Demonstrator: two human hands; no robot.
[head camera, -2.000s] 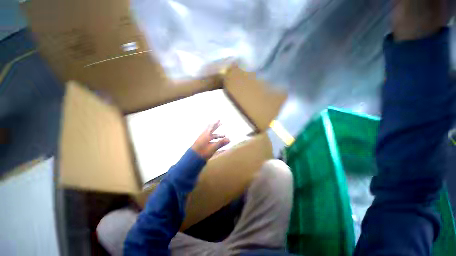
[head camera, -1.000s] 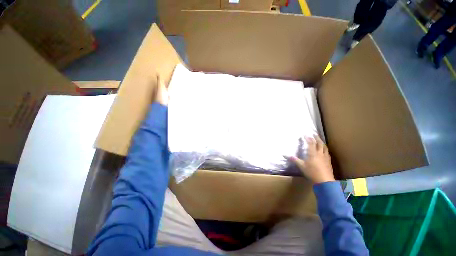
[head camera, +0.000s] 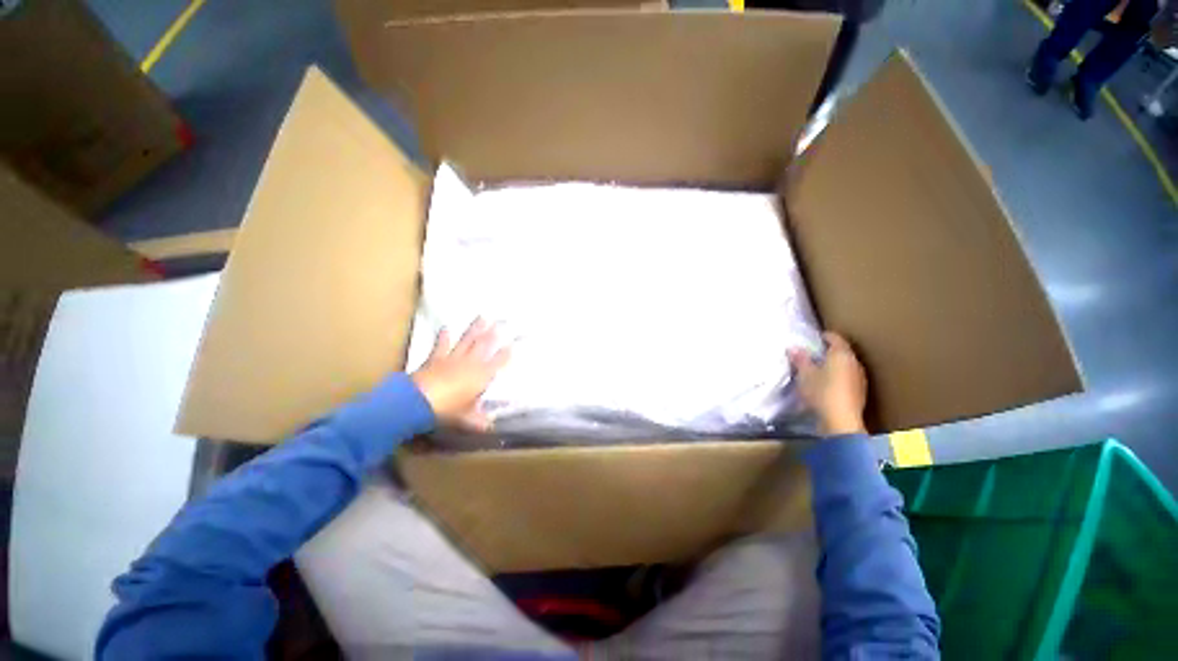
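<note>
An open brown carton (head camera: 620, 497) stands in front of me with its flaps spread. A flat white polybagged good (head camera: 633, 297) lies inside it, with shiny clear plastic along its near edge. My left hand (head camera: 463, 375) rests with fingers spread on the good's near left corner. My right hand (head camera: 833, 384) is at its near right corner, between the bag and the carton's right wall. The right fingertips are partly tucked down at the edge, so a grip cannot be told.
White cardboard sheets (head camera: 110, 452) are stacked at the left. A green tote (head camera: 1008, 542) stands at the lower right. Other brown cartons (head camera: 84, 110) are at the upper left. A person's legs (head camera: 1095, 52) show at the upper right, on the grey floor.
The white bagged good has settled flatter and squarer inside the carton. My left hand has moved from its left edge to the near left corner. My right hand has moved slightly towards the right wall.
</note>
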